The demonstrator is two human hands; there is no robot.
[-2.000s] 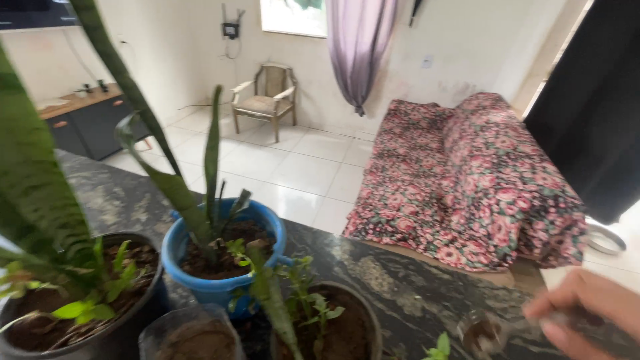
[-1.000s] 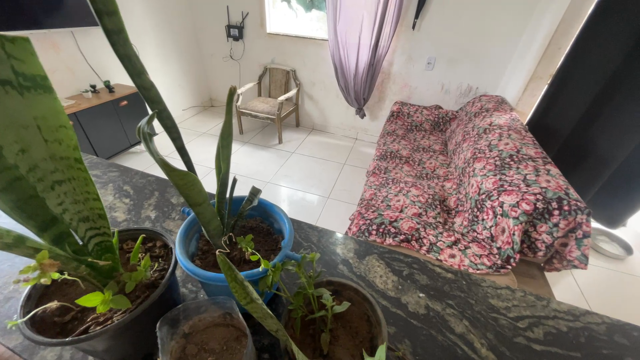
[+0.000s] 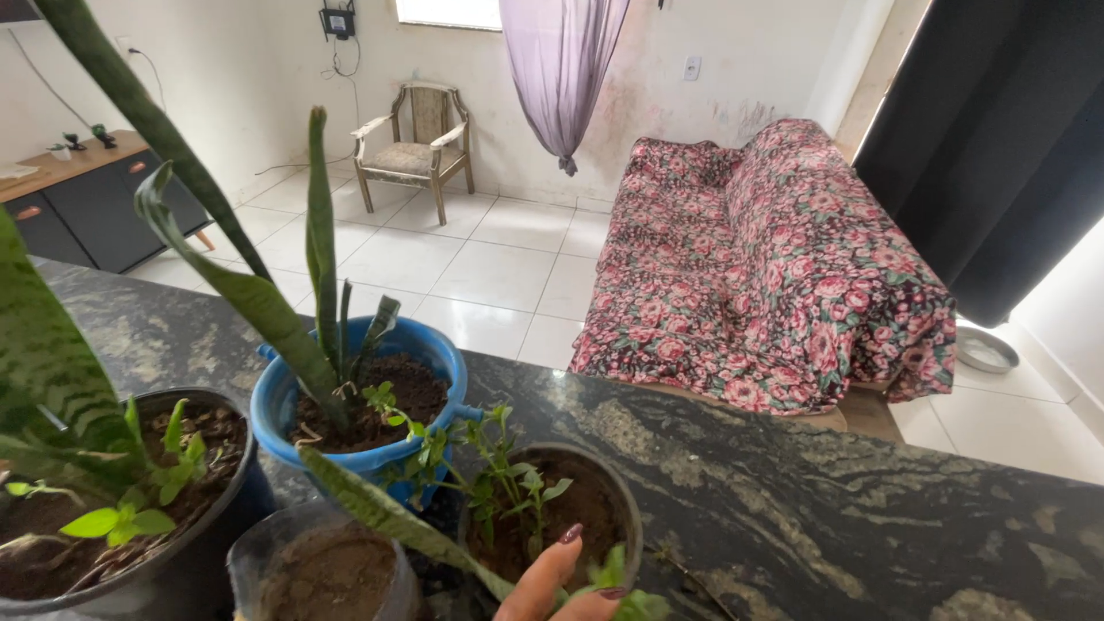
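Observation:
Two painted fingertips of one hand, seemingly my right hand (image 3: 561,586), come in at the bottom edge, over the near rim of a round pot (image 3: 631,517) with a leafy seedling (image 3: 526,496) in brown soil. Beside the fingers are a long snake plant leaf (image 3: 401,526) and a small green sprig (image 3: 625,595). Whether they grip anything is hidden by the frame edge. To the left stand a clear plastic container of soil (image 3: 328,573), a blue pot (image 3: 362,457) with a snake plant, and a black pot (image 3: 237,517) with a larger one. My left hand is out of sight.
The pots stand close together on a dark veined stone counter (image 3: 776,492). Beyond its far edge are a tiled floor (image 3: 483,267), a wooden armchair (image 3: 414,155), a sofa under a floral cover (image 3: 733,276), a dark cabinet (image 3: 95,216) and a metal bowl (image 3: 987,349).
Two seconds ago a hand held a spoon-like tool at the lower right; one second ago no hand showed. Now fingertips are at the seedling pot, with no tool visible.

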